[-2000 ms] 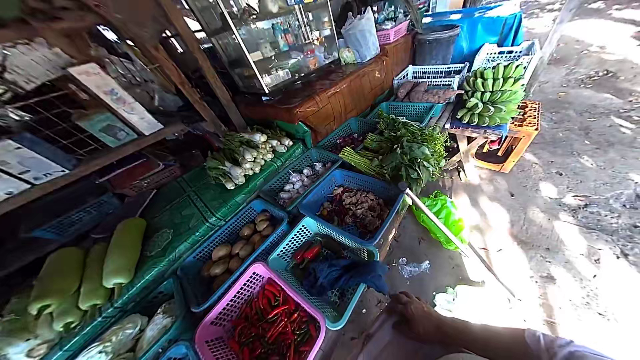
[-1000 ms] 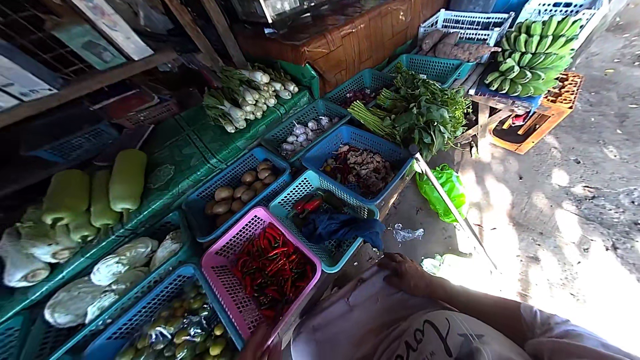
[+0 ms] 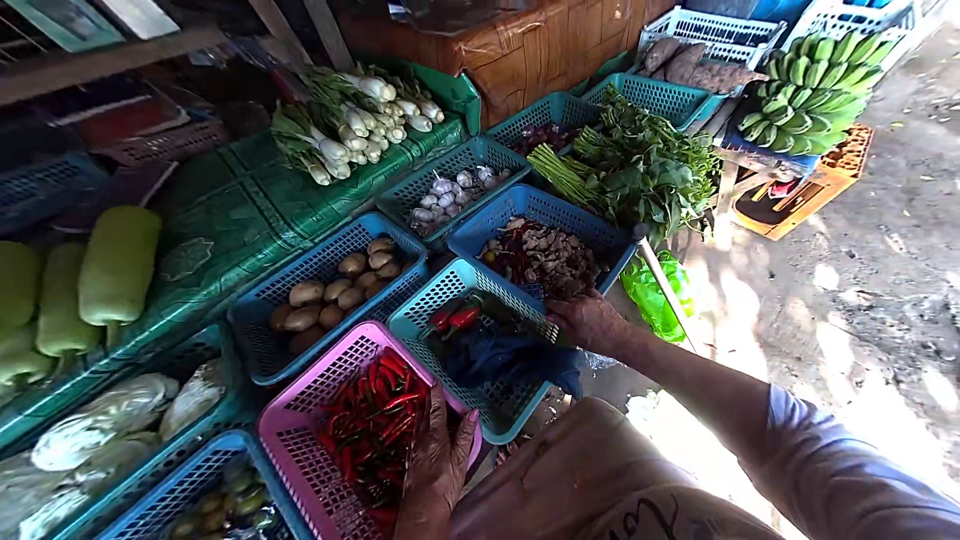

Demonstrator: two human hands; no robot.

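Observation:
My left hand [image 3: 436,459] lies over the right part of the pink plastic basket [image 3: 300,420], against the red chili peppers [image 3: 375,412]; its fingers point up and hold nothing that I can see. My right hand [image 3: 589,321] is at the near corner of the blue basket [image 3: 487,206] of ginger-like roots [image 3: 551,255], its fingertips partly hidden at the rim. Between the hands, the teal basket [image 3: 431,289] holds a dark blue cloth [image 3: 510,358] and a few red peppers [image 3: 463,317]. Potatoes [image 3: 337,292] fill part of another blue basket on the left.
Garlic bulbs [image 3: 444,201], leafy greens [image 3: 645,165] and green bananas [image 3: 814,94] stand farther back. Bottle gourds [image 3: 120,262] and white-stemmed vegetables [image 3: 360,124] lie on the green-covered table [image 3: 225,217]. A pole [image 3: 664,289] slants beside a green plastic bag [image 3: 660,292] at the right.
My right hand has moved forward from beside my body to the blue basket of roots. My left hand, low at the pink basket's near edge a second ago, now reaches farther over the chilies.

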